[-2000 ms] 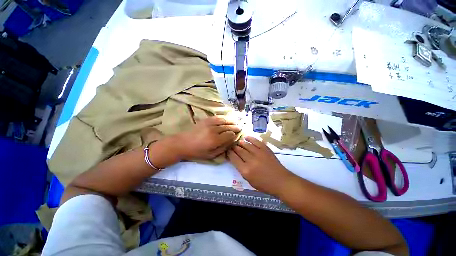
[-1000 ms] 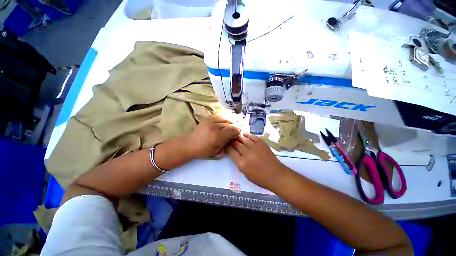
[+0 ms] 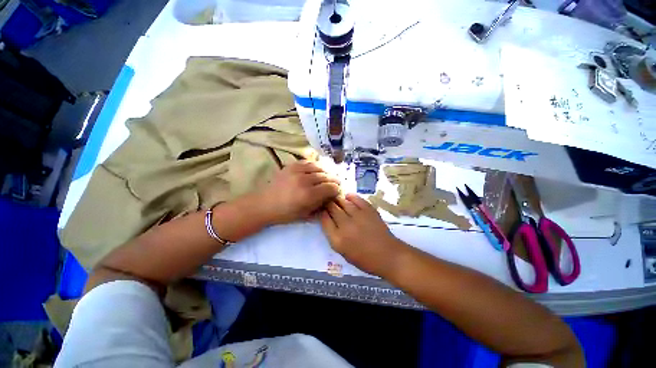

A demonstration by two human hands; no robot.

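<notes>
A khaki garment piece (image 3: 194, 136) lies bunched on the white table, left of the sewing machine head (image 3: 431, 93). My left hand (image 3: 298, 190) rests on its right end with fingertips close to the brightly lit needle area. My right hand (image 3: 360, 230) meets it there, fingers bent together. Both hands pinch the garment's edge just in front of the needle; the edge is mostly hidden by the fingers and washed out by the glare. A small blue-grey block (image 3: 367, 176) stands right of the needle.
Khaki scraps (image 3: 413, 190) lie right of the needle. Thread snips (image 3: 482, 219) and pink-and-black shears (image 3: 539, 248) lie farther right. A paper note (image 3: 554, 93) and metal pieces (image 3: 606, 83) are on the machine. A tape measure strip (image 3: 309, 286) runs along the front edge. More khaki cloth (image 3: 188, 305) hangs below.
The whole view has shifted slightly. Both hands stay together at the needle, with small finger shifts. The garment's folds near the left hand have changed a little.
</notes>
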